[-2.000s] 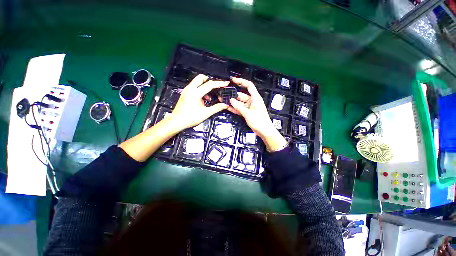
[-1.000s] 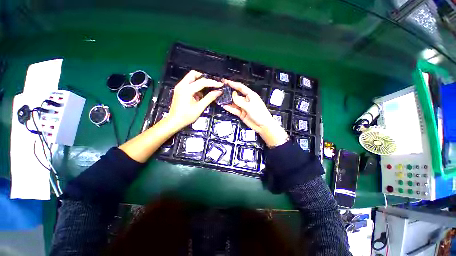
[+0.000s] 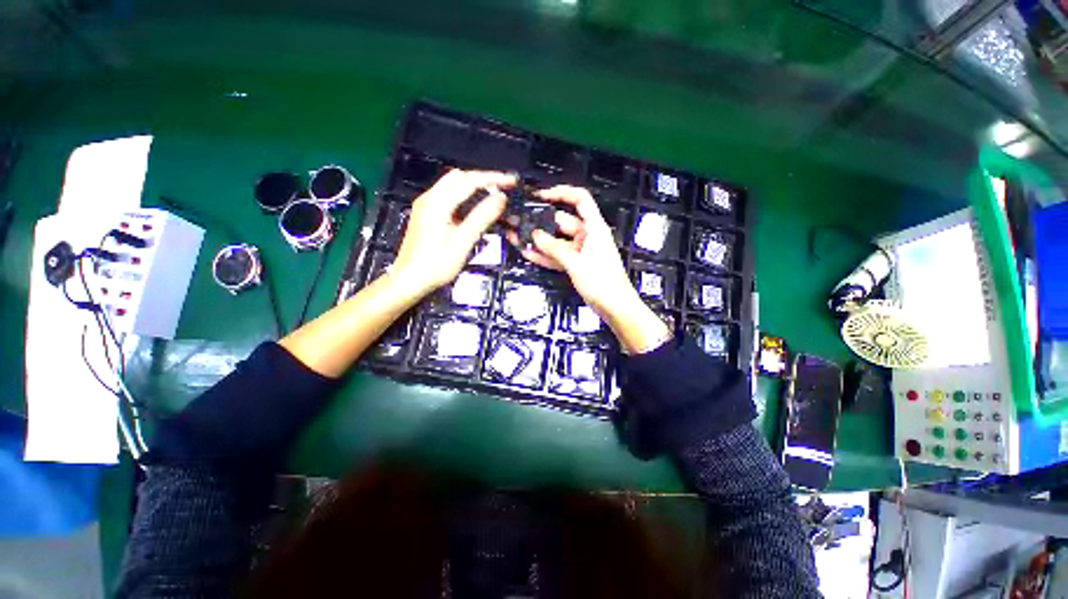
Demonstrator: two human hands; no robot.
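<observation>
My left hand [image 3: 445,232] and my right hand [image 3: 576,243] are close together over the black blister tray [image 3: 451,138]. My right hand's fingers are around a small dark square watch unit [image 3: 536,219]. My left hand's thumb and fingers are beside it, with something dark between them, perhaps a second unit; the blur and dark tray behind do not let me tell. Units with pale faces [image 3: 524,302] lie in tray pockets below my hands. Units with QR code labels [image 3: 710,249] are in the right columns.
Several round watches [image 3: 306,222] lie left of the tray. Farther left, a white socket box [image 3: 162,272] with cables stands on white paper [image 3: 53,398]. A smartphone [image 3: 810,419], a cream fan [image 3: 884,334] and a control panel [image 3: 954,424] are at the right.
The dark unit between my hands has turned. My hands have shifted slightly and my fingers have changed their hold. The tray and other things stay in place.
</observation>
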